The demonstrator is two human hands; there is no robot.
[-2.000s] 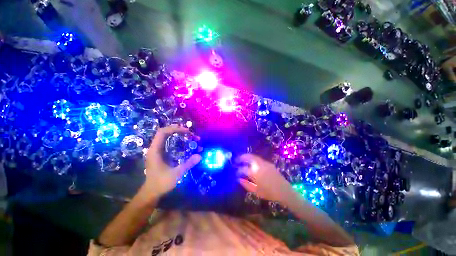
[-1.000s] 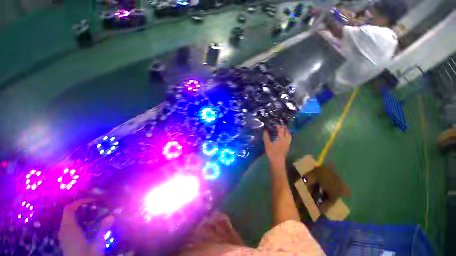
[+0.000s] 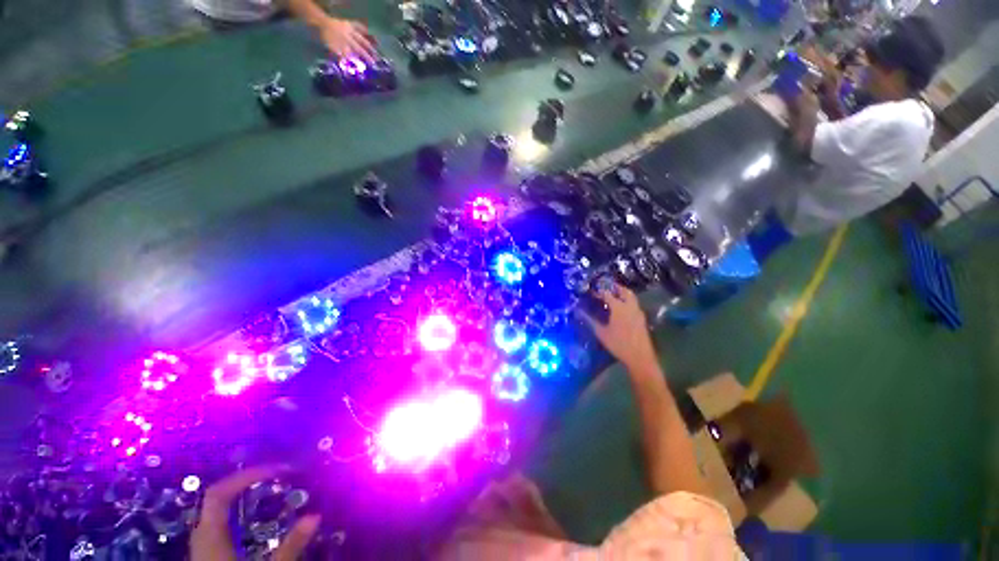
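Note:
My left hand (image 3: pixel 250 513) is at the bottom left, cut off by the lower edge. Its curved fingers and thumb are around an unlit ring assembly with wires (image 3: pixel 265 511). My right hand (image 3: pixel 620 325) is stretched to the near edge of the heap of black housings (image 3: pixel 630 225), its fingertips around a small dark housing (image 3: pixel 598 311). Its fingers partly hide this piece. Between my hands, a very bright pink-white glow (image 3: pixel 429 427) blurs the parts under it. Blue-lit rings (image 3: pixel 543 354) and pink-lit rings (image 3: pixel 232 374) lie among unlit ones.
The green conveyor belt (image 3: pixel 219 197) runs beyond the metal edge, with scattered units on it. Another person's hand (image 3: pixel 348 38) touches a pink-lit unit there. A person in white (image 3: pixel 871 153) is at the upper right. An open carton (image 3: pixel 805 438) is on the floor.
The view has swung right, then shifted slightly. My right hand has gone from the bench middle to the black housings. My left hand stays curved around a ring assembly. Another person's hand now shows.

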